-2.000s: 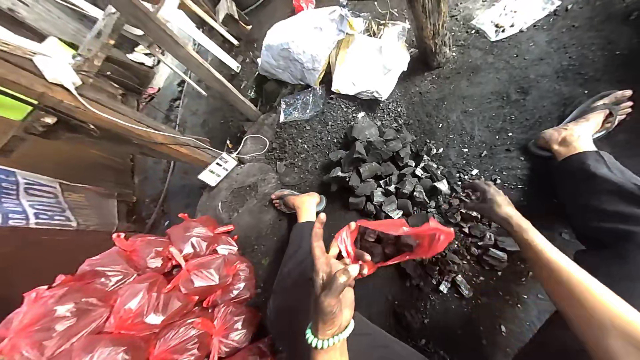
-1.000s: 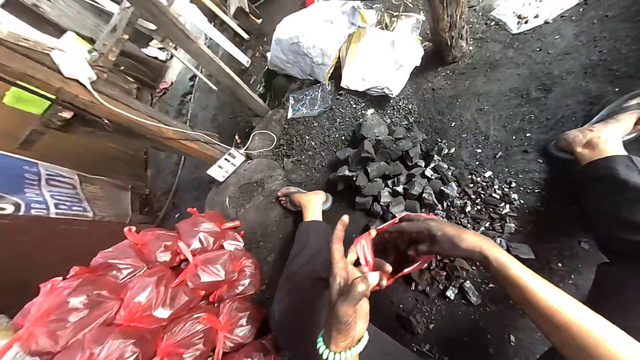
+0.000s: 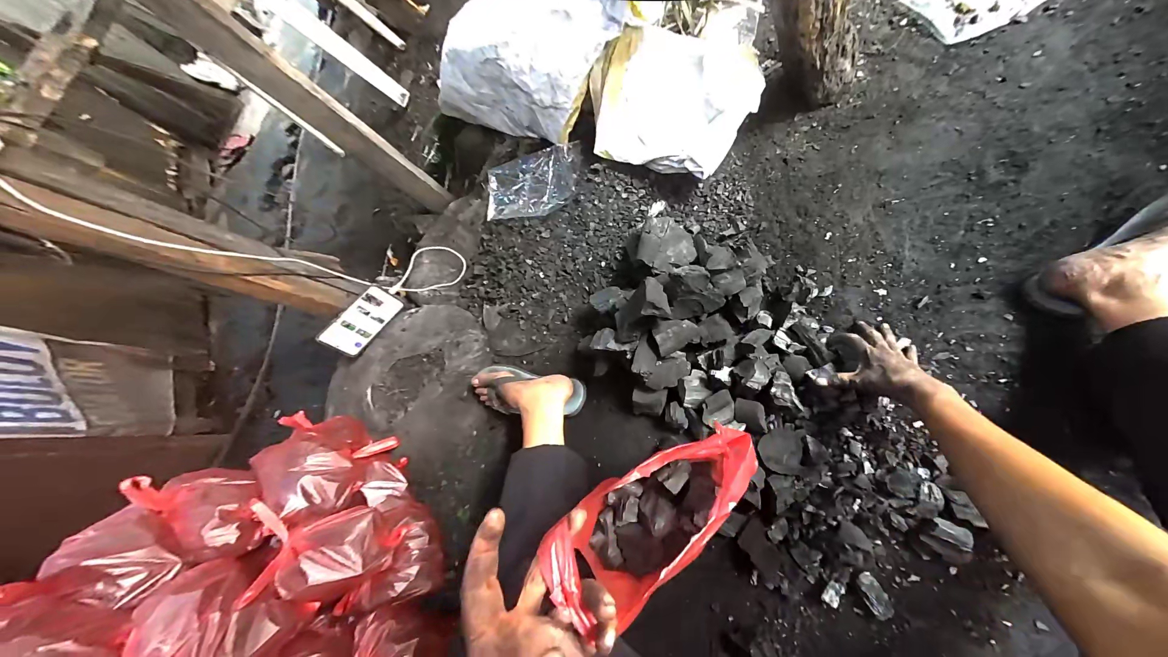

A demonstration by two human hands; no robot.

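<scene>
My left hand (image 3: 538, 607), low in the centre of the view, grips the rim of a red plastic bag (image 3: 730, 465). The bag's mouth is wide and dark charcoal pieces (image 3: 652, 520) lie inside. Out to the right, my right hand (image 3: 881, 365) reaches down with spread fingers onto the right side of a heap of black charcoal (image 3: 693, 319); its fingertips touch pieces there, and whether it grasps one is unclear. Smaller broken charcoal (image 3: 876, 511) is scattered between the bag and my right forearm.
Tied red bags (image 3: 310, 547) are piled at lower left. A phone (image 3: 360, 319) with a white cable rests by a wooden beam (image 3: 301, 82). White sacks (image 3: 671, 91) and a wooden post (image 3: 815, 46) stand beyond the heap. Feet in sandals are at the centre (image 3: 538, 394) and right (image 3: 1109, 278).
My right hand, over the bag's mouth a second ago, has moved out to the right side of the charcoal heap. My left hand keeps its grip on the bag, whose contents now show.
</scene>
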